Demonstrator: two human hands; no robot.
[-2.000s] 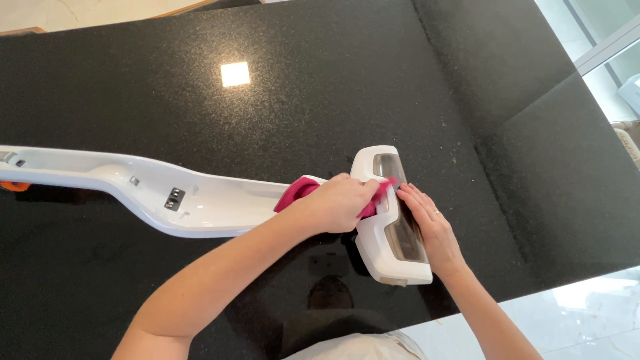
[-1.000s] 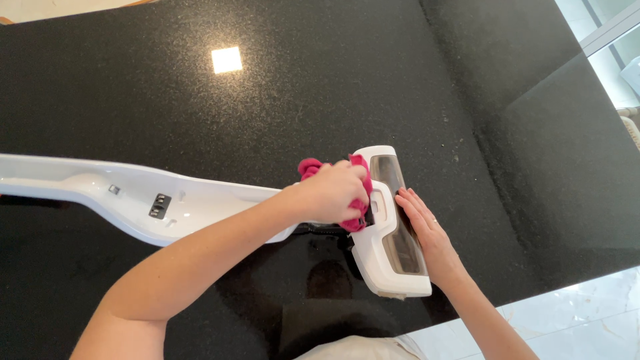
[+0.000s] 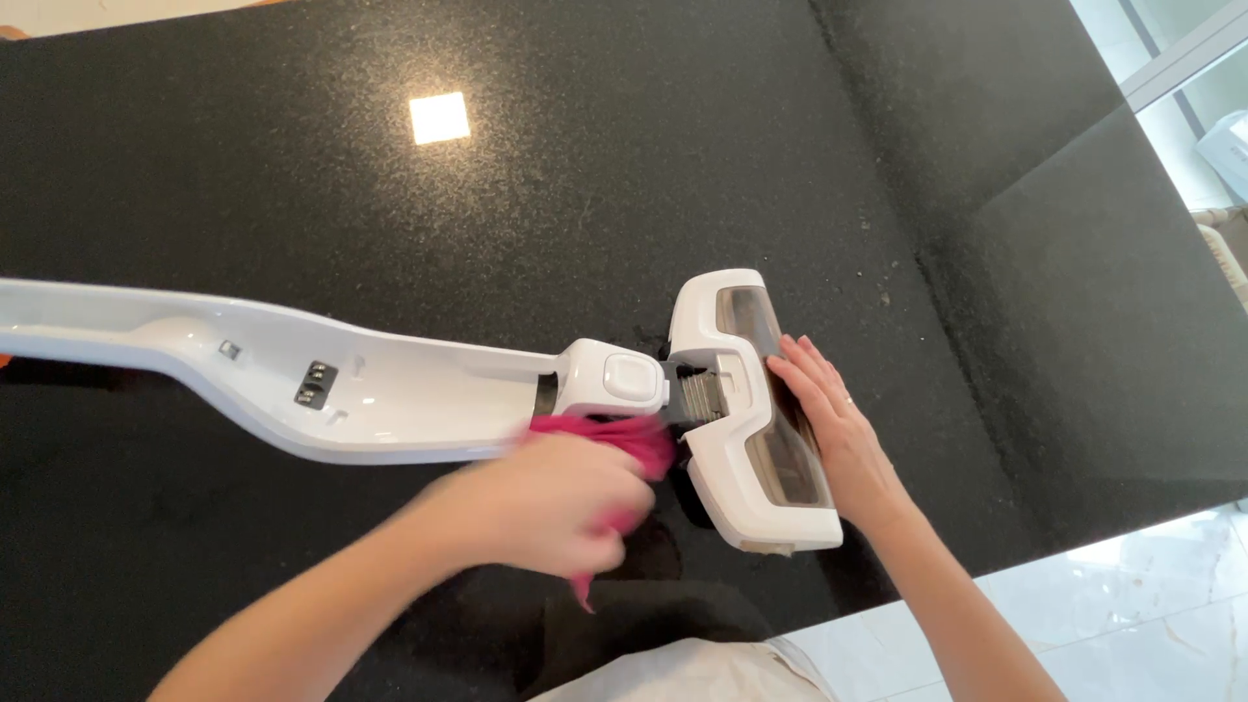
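Observation:
A white upright stick vacuum body (image 3: 419, 390) lies on the black countertop, its hollow side facing up with electrical contacts showing. At its right end, a short neck and a ribbed hose join it to the white floor head (image 3: 756, 453), which has smoky clear windows. My left hand (image 3: 546, 502), blurred by motion, grips a magenta cloth (image 3: 619, 444) beside the near side of the neck. The fingers of my right hand (image 3: 829, 419) rest along the right edge of the floor head, over its clear window.
The polished black stone countertop (image 3: 634, 195) reflects a square light. Small specks lie on it right of the floor head. Past its near right edge is a pale tiled floor (image 3: 1121, 595). An orange thing, partly cut off, shows at the far left.
My left hand has moved with the magenta cloth from the floor head's inner edge to the near side of the neck, leaving the neck and ribbed hose in sight. My right hand stays on the floor head.

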